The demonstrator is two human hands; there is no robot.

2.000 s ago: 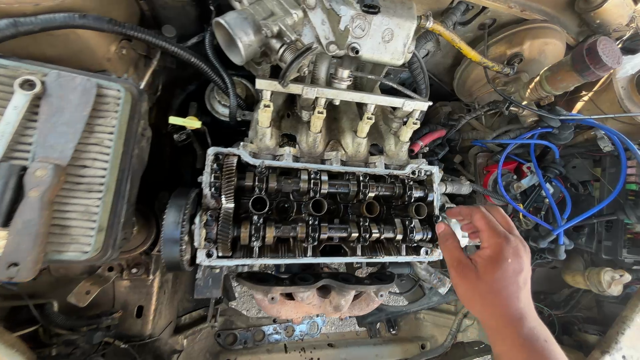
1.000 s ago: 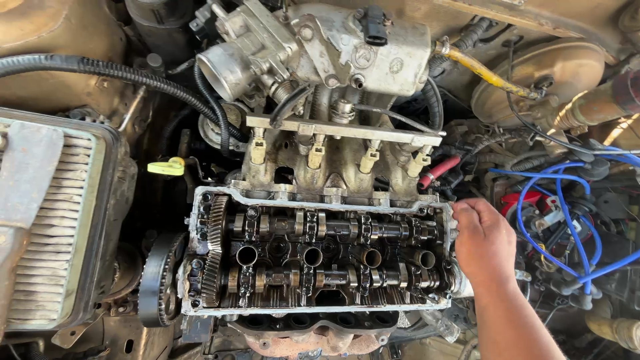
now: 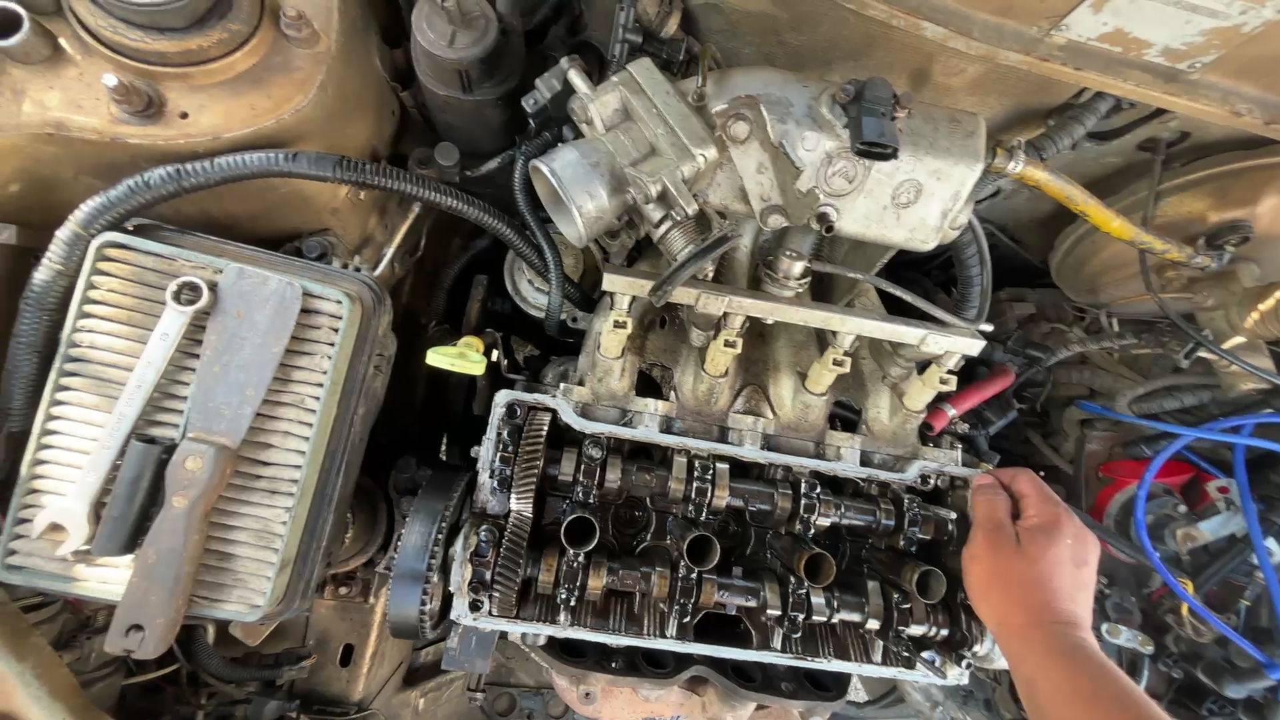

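Observation:
My right hand (image 3: pixel 1032 560) rests at the right end of an open engine cylinder head (image 3: pixel 730 530), fingertips on the upper right corner of its rim. Its fingers are curled, and whether something small is between them cannot be told. Grey sealant (image 3: pixel 790 460) lines the head's edge. Inside are two oily camshafts (image 3: pixel 750 492), a helical gear (image 3: pixel 522 515) at the left and several spark plug tubes (image 3: pixel 701 549). A toothed cam pulley (image 3: pixel 428 548) sits outside the left end. My left hand is out of view.
A combination wrench (image 3: pixel 130 410), a scraper (image 3: pixel 245 350) and a short black tube (image 3: pixel 133 495) lie on the pleated air filter (image 3: pixel 285 450) at left. Behind the head are the fuel rail (image 3: pixel 800 318), intake manifold (image 3: pixel 940 150) and throttle body (image 3: pixel 640 150). Blue cables (image 3: pixel 1145 500) loop at right.
My right hand has moved from beside the middle of the head's right end up to its upper right corner. The view has shifted, bringing the tools on the filter fully into sight.

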